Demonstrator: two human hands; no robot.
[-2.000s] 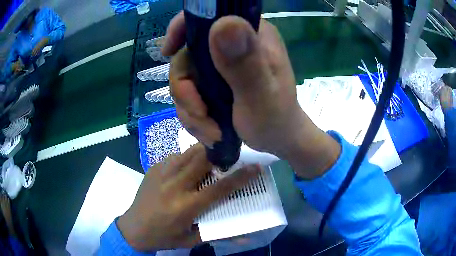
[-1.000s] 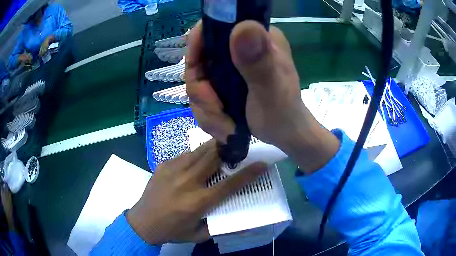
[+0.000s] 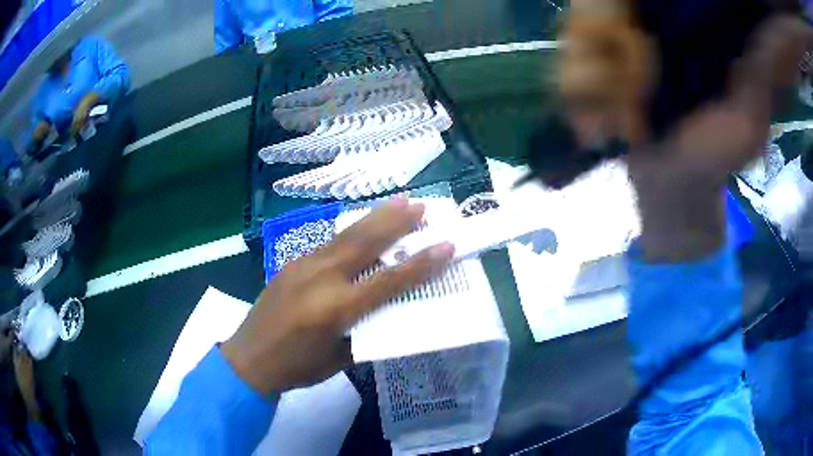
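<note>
A white slotted housing [image 3: 432, 329] stands in front of me, its slotted face up. A long white arm [image 3: 495, 233] lies across its top and sticks out to the right. My left hand [image 3: 321, 289] lies flat on the housing, with fingers on both sides of the arm's end, holding it. A small dark spot shows in the arm between the fingers. My right hand [image 3: 686, 98] is raised at the upper right, blurred, around the black electric screwdriver [image 3: 691, 53]. The screwdriver is clear of the housing; its tip is too blurred to make out.
A dark green crate [image 3: 343, 49] holds rows of stacked arms [image 3: 357, 134] behind the housing. A blue bin [image 3: 278, 223] of silvery pieces and a round dish [image 3: 479, 205] stand beside it. White paper [image 3: 201, 343] lies at left, more sheets at right. People in blue sit at left and top.
My right hand has lifted the screwdriver off the arm and swung it to the upper right. The arm and the round dish now show more fully. My left hand stays on the housing.
</note>
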